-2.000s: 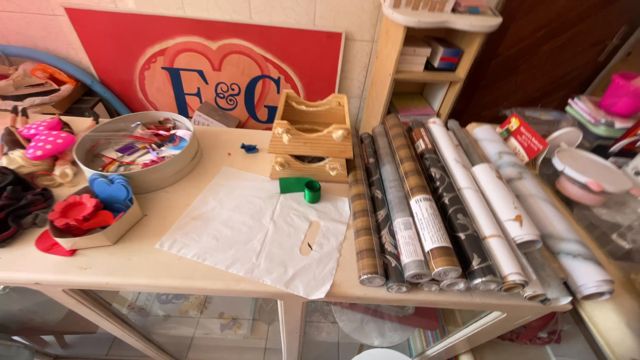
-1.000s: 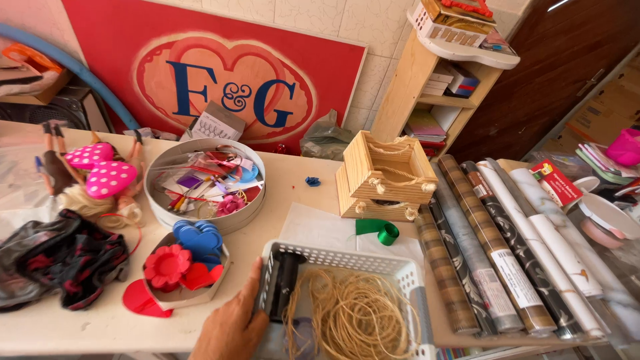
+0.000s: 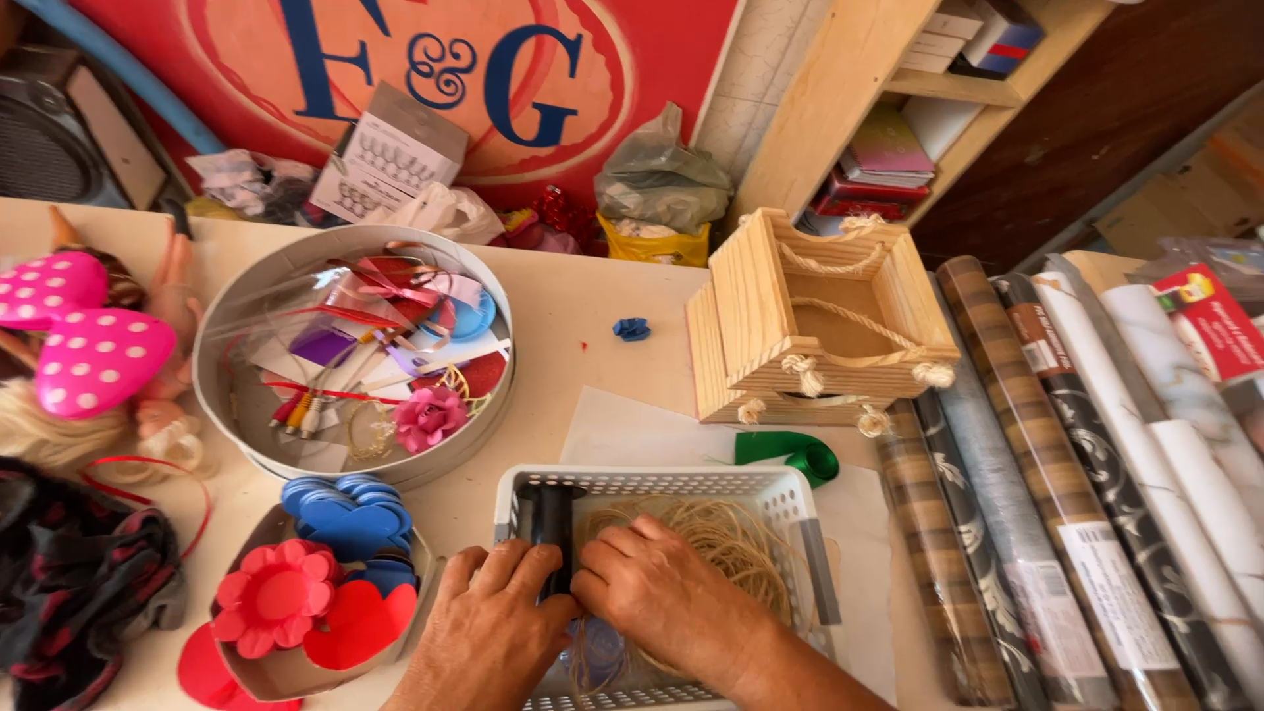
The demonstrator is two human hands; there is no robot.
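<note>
A white plastic basket [image 3: 652, 481] rests near the front of the table, over part of a white sheet [image 3: 612, 427]. It holds a bundle of natural twine [image 3: 736, 543] and a black cylinder [image 3: 550, 523], perhaps a spool. My left hand [image 3: 494, 627] lies over the basket's left edge, its fingers against the black cylinder. My right hand [image 3: 671, 597] reaches inside, fingers bent beside the cylinder and over the twine's left part. Whether either hand grips anything is hidden by the fingers. A green ribbon roll [image 3: 812, 461] lies just behind the basket's right corner.
Left stand a round box [image 3: 212, 395] of ribbons and scraps, and a small box [image 3: 232, 632] with blue and red cutouts. Dolls and a pink polka-dot bow [image 3: 104, 360] lie far left. Wooden crates with rope handles [image 3: 859, 360] stand behind right, beside patterned rolls [image 3: 1037, 444].
Two seconds ago no basket or hand was in view; a second ago my left hand was at the basket's left side. My right hand has since come into the basket. The view has moved closer.
</note>
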